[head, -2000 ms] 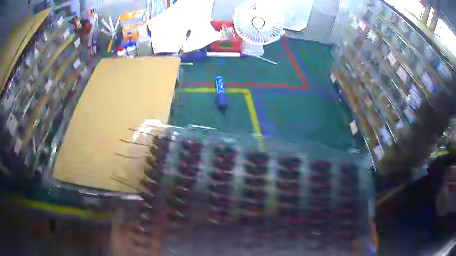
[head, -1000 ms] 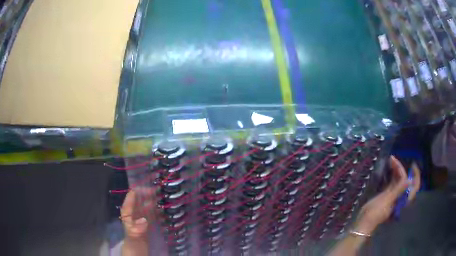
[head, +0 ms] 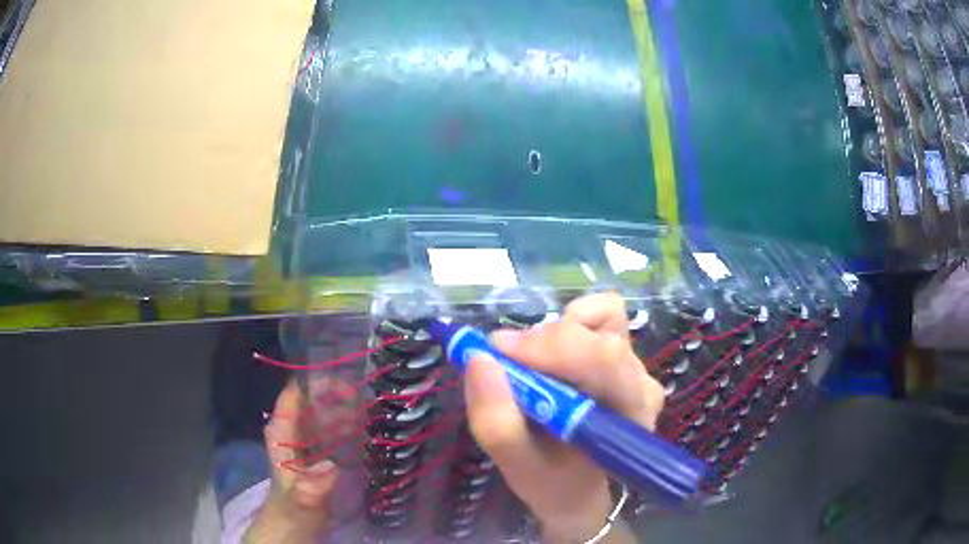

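Observation:
A clear plastic blister tray (head: 356, 250) is tilted up at the bench's near edge. It holds several rows of black and silver components (head: 398, 425) with thin red lead wires (head: 292, 364) trailing across. My left hand (head: 298, 452) grips the tray's left edge, partly seen through the plastic. My right hand (head: 563, 404) holds a blue marker pen (head: 574, 414), its tip end at the top of the leftmost row. Whether the tip touches a component cannot be told. My right hand hides part of the middle rows. A white label (head: 471, 266) is near the tray's top edge.
A plain cardboard sheet (head: 138, 117) lies on a tray stack at the left. Stacked filled trays with labels (head: 903, 138) stand at the right. The green bench mat (head: 478, 117) has yellow and blue tape lines. Part of a person's sleeve (head: 946, 313) shows at the right edge.
My right hand has moved from the tray's right side to the upper left rows, with the pen now across them. My left hand stays at the left edge. The view has shifted slightly.

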